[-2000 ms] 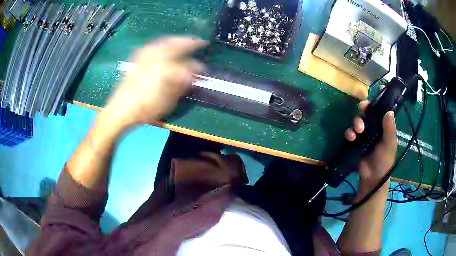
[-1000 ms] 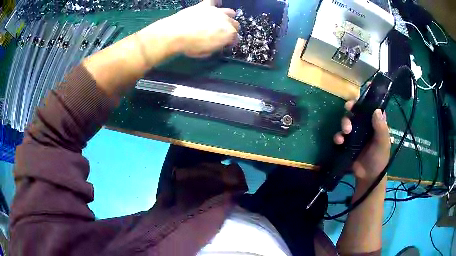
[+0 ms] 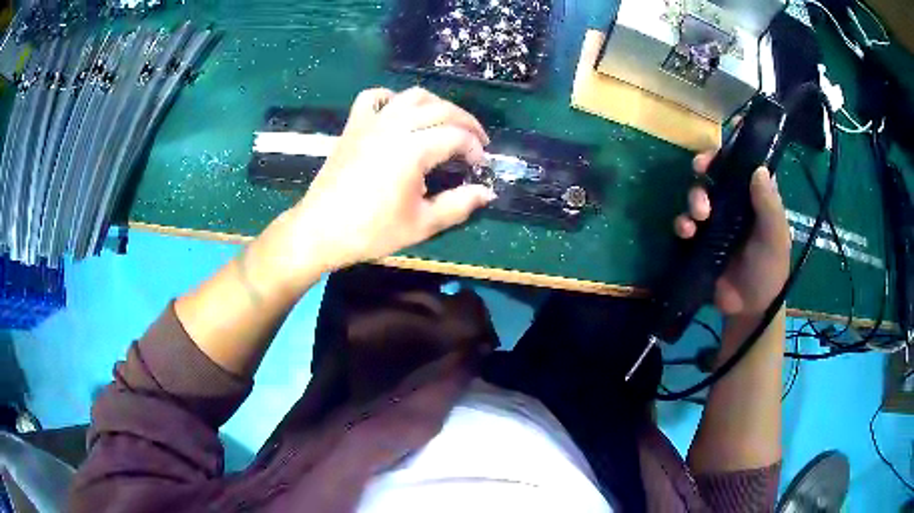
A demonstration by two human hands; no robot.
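Observation:
The black jig [image 3: 541, 205] lies on the green bench top with a pale strip [image 3: 293, 143] in its groove. My left hand [image 3: 406, 165] is over the middle of the jig and pinches a small shiny fitting [image 3: 483, 176] between thumb and fingertips, beside the strip. My hand hides part of the strip. My right hand [image 3: 747, 240] holds the black electric screwdriver [image 3: 714, 225] at the right, its thin bit pointing down past the bench edge. The black parts tray [image 3: 411, 40] with shiny fittings is behind the jig.
The white screw feeder [image 3: 666, 62] stands on a tan slab [image 3: 641, 112] at back right. Many strips with dark ends [image 3: 85, 150] lie at the left bench edge. Loose parts lie at back left. A blue crate [image 3: 30, 293] is below left. Black cables run along the right side.
My left hand has gone from the strip to the parts tray and come back over the jig with a small fitting. My right hand still holds the screwdriver at the right.

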